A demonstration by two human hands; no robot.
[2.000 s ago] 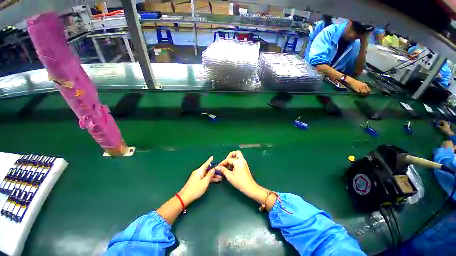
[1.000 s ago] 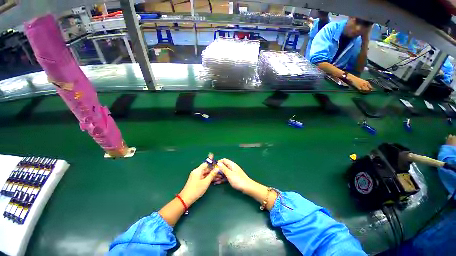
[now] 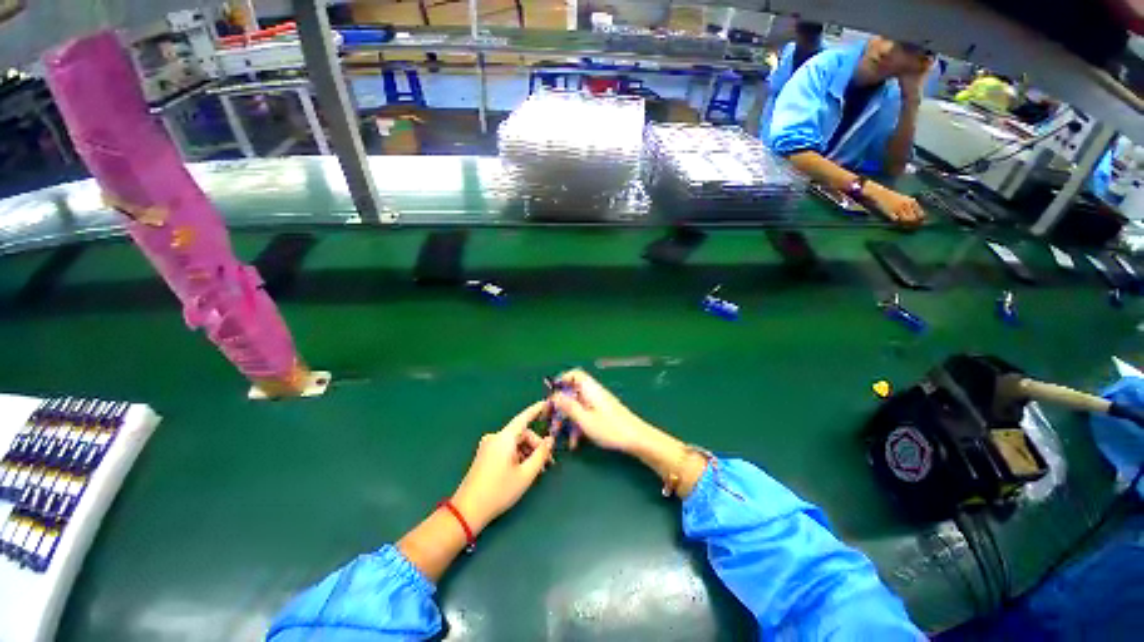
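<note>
A small dark blue module (image 3: 561, 413) is between my fingertips above the green bench; much of it is hidden by my fingers. My left hand (image 3: 506, 462) touches it from the left side, thumb and index finger close to it. My right hand (image 3: 597, 411) grips it from above and the right. A white foam tray (image 3: 116, 483) at the left edge bears rows of dark modules with white and gold parts.
The green belt (image 3: 602, 314) carries blue modules (image 3: 721, 305) and black slabs (image 3: 440, 256). A pink-wrapped post (image 3: 188, 226) stands at left. A black fan unit (image 3: 947, 439) with a tan rod stands at right. Clear tray stacks (image 3: 575, 153) and a person (image 3: 847, 113) are beyond the belt.
The modules and slabs on the belt have moved left. My right hand has risen slightly with the module, and my fingers have shifted around it. The hand at the right edge has left view.
</note>
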